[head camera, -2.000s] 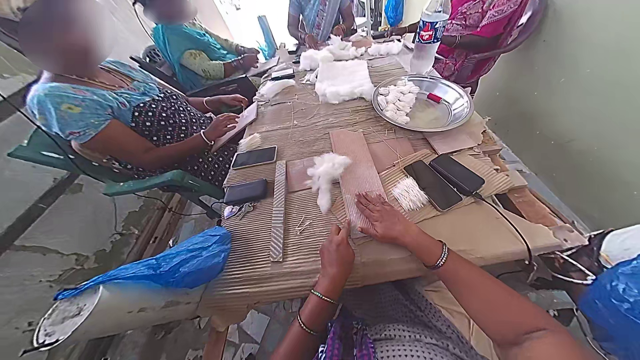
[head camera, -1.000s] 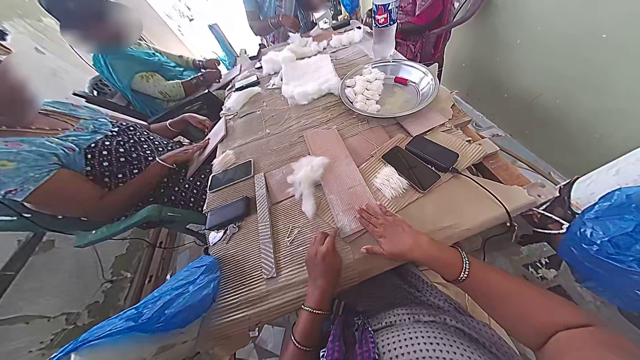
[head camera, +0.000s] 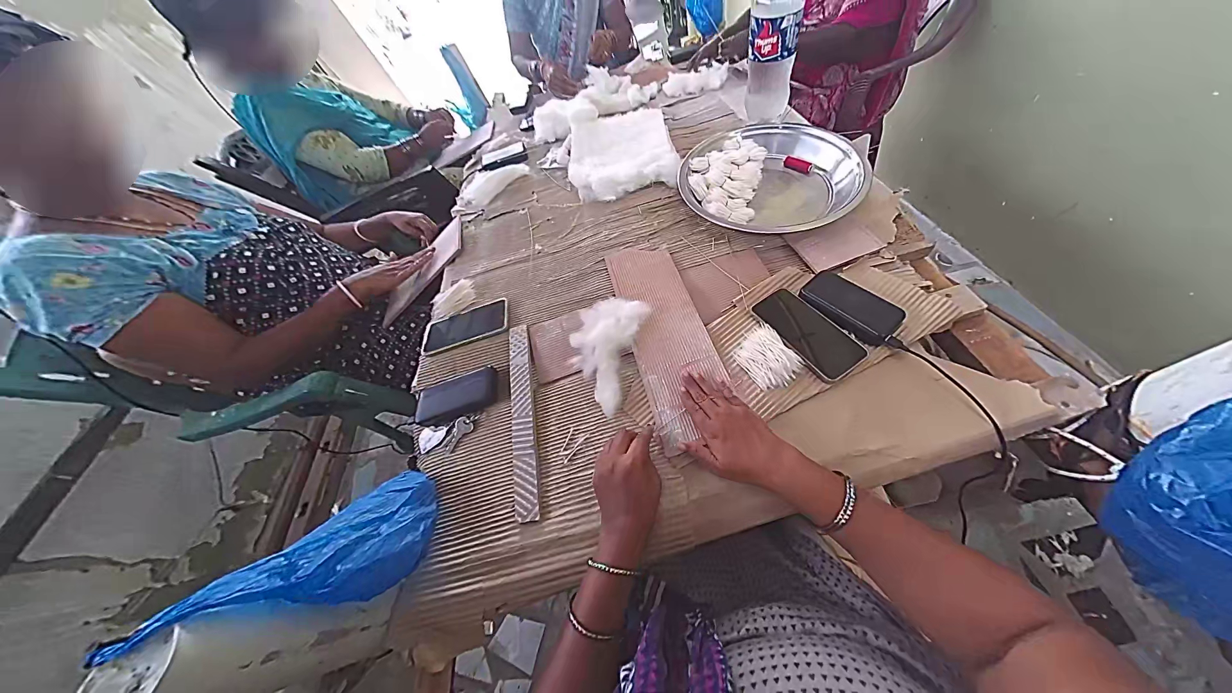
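My right hand (head camera: 733, 433) lies palm down with spread fingers on the near end of a ridged pinkish board (head camera: 664, 327). Close to the board's left edge, my left hand (head camera: 628, 481) is curled, its thumb and forefinger together; whether it pinches anything cannot be told. A tuft of loose cotton (head camera: 608, 346) rests just beyond it, partly over the board's left side. Several thin white sticks or wicks (head camera: 574, 445) lie to its left. On the right is a bundle of white cotton wicks (head camera: 767, 357).
Two phone-like devices (head camera: 810, 334) lie at right, one cabled. A steel plate (head camera: 847, 197) holds cotton pieces and a red spool (head camera: 798, 165). Farther back are a cotton sheet (head camera: 624, 154) and a bottle (head camera: 770, 67). A striped strip (head camera: 523, 423), phone (head camera: 466, 326) and dark case (head camera: 456, 396) lie left. Co-workers sit around.
My right hand has shifted slightly toward the near end of the board, its fingers more spread than two seconds ago. The cotton tuft stays beside the board.
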